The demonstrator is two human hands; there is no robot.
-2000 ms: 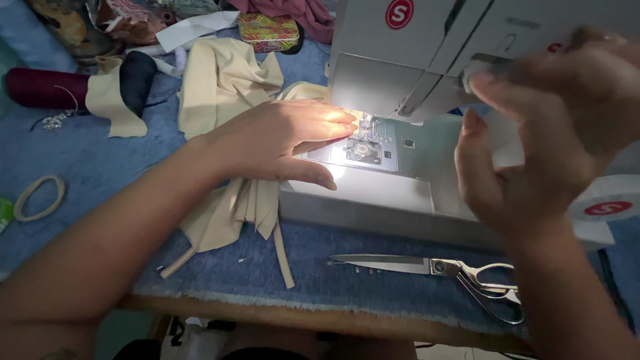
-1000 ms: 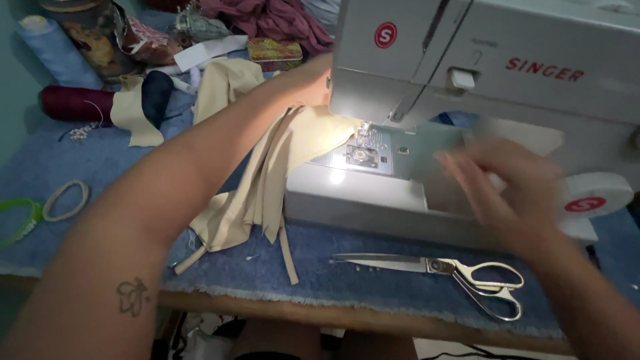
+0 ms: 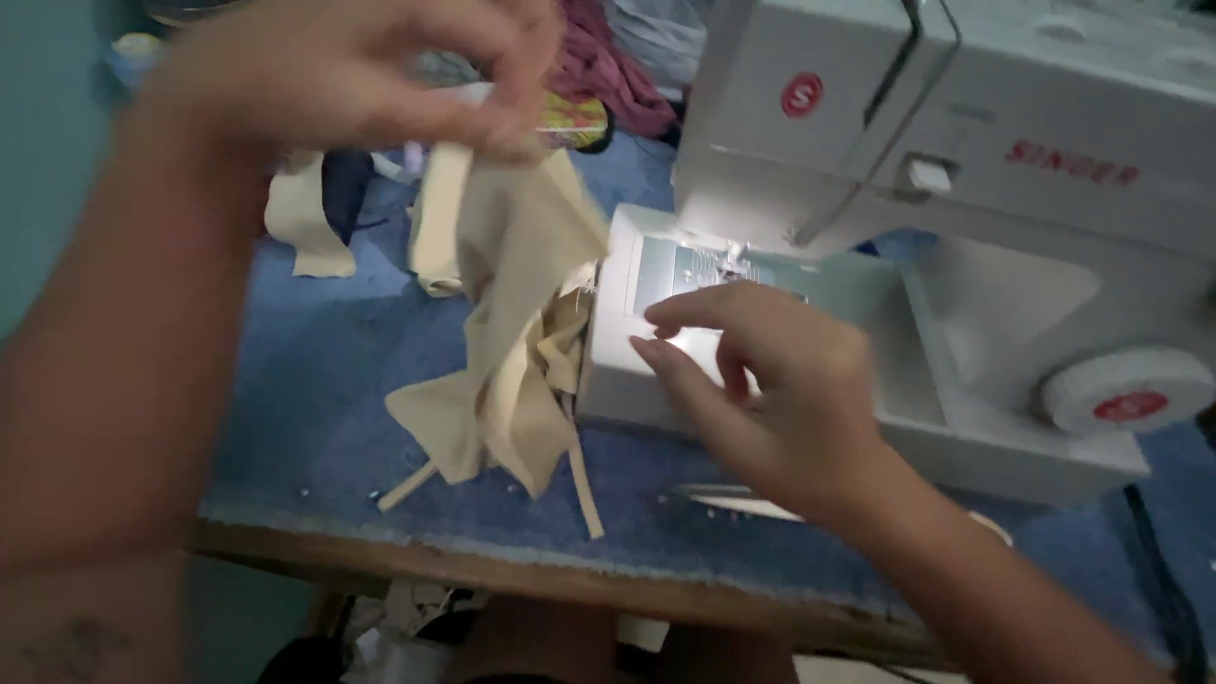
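My left hand (image 3: 380,85), blurred, is raised at the upper left and pinches the top of the cream fabric (image 3: 513,247). The fabric hangs in folds beside the left end of the white Singer sewing machine (image 3: 959,180), with two narrow strips at its lower edge on the table. In front of the machine's lit needle plate (image 3: 674,271) is my right hand (image 3: 788,389), thumb and forefinger apart, with no fabric visible between them. Partly under my right wrist lies a pair of metal scissors (image 3: 741,499), its blades showing.
A blue cloth (image 3: 313,408) covers the wooden table, whose front edge (image 3: 570,584) runs below. Behind the fabric are a patterned pouch (image 3: 579,122) and a maroon cloth (image 3: 608,66). A cream scrap (image 3: 309,218) lies at the left. The handwheel (image 3: 1130,391) projects at the right.
My left hand has moved away from behind the machine's needle area, drawing the cream fabric left off the machine bed. My right hand has come left, to the front of the needle plate.
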